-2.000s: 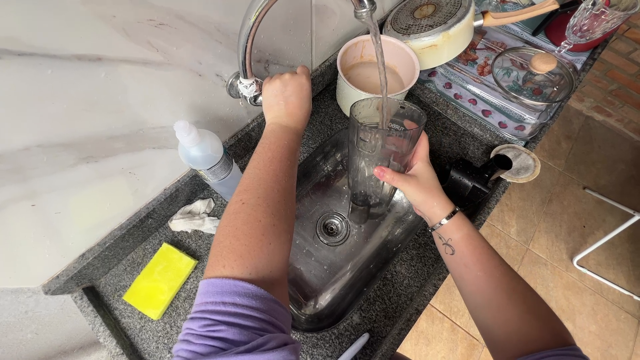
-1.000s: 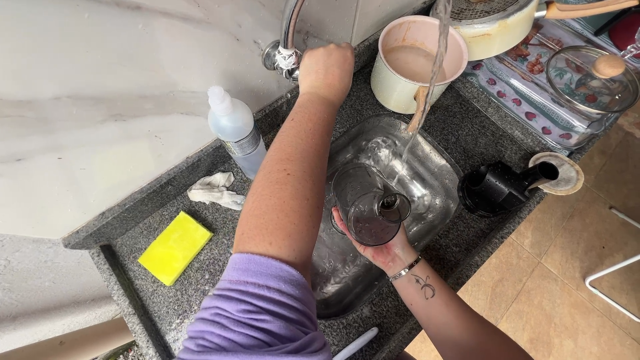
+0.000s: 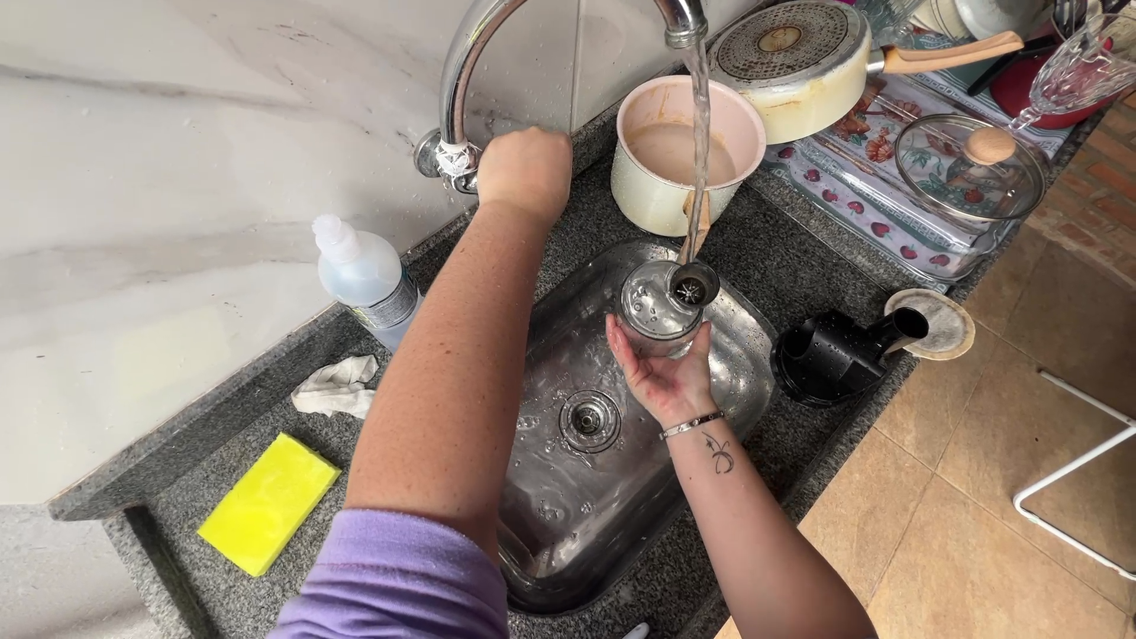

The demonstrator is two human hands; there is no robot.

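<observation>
My left hand (image 3: 525,176) is closed on the tap handle at the wall, beside the curved chrome faucet (image 3: 457,75). Water runs from the spout in a stream. Over the stainless steel sink (image 3: 568,532), my right hand (image 3: 661,373) holds a clear, smoky plastic container (image 3: 652,306), its end toward the camera. The stream meets the container near a small dark round opening in it. The sink drain (image 3: 589,422) lies below and to the left of that hand.
A pot (image 3: 652,191) with cloudy liquid stands behind the sink, near an upturned pan (image 3: 808,98). A black plastic part (image 3: 825,359) lies at right. A spray-type bottle (image 3: 364,266), crumpled cloth (image 3: 335,387) and yellow sponge (image 3: 269,503) are at left. A glass lid (image 3: 950,182) rests at upper right.
The container, upright under the stream two seconds ago, has been tipped and turned by my right hand. My left hand has stayed at the tap handle, and water still runs.
</observation>
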